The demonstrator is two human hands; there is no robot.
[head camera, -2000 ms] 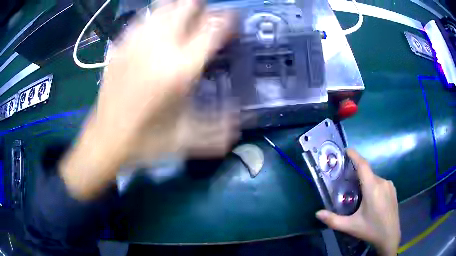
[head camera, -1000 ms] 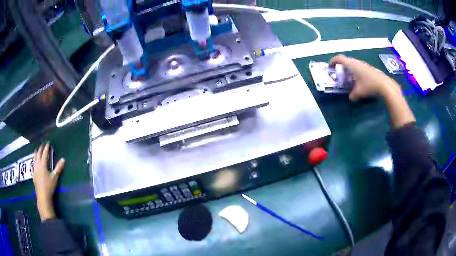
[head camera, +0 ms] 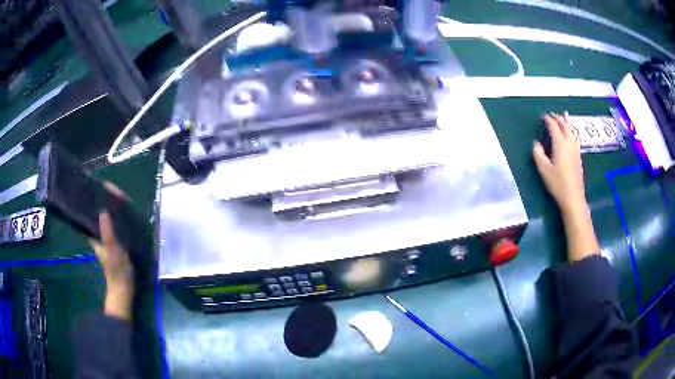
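My left hand (head camera: 115, 259) holds a dark flat tray or plate (head camera: 81, 189), tilted, left of the dispensing machine (head camera: 333, 229). My right hand (head camera: 564, 159) is on the left end of a silver tray strip (head camera: 599, 134) lying on the green surface at the right; its fingers cover that end. The fixture (head camera: 311, 111) on the machine shows three round seats with shiny centres. Blue syringe holders (head camera: 296, 59) and blurred syringe barrels (head camera: 422, 26) stand above it.
A red emergency stop (head camera: 504, 251) is at the machine's front right. A black disc (head camera: 310, 329), white half-moon piece (head camera: 372, 330) and blue pen-like tool (head camera: 437, 333) lie in front. A violet-glowing white box (head camera: 642, 122) stands far right. Another tray (head camera: 28, 224) lies far left.
My left hand has lifted up holding a dark plate, where it was over the left trays. My right hand has moved right with the silver tray, now by the glowing box. The view has shifted.
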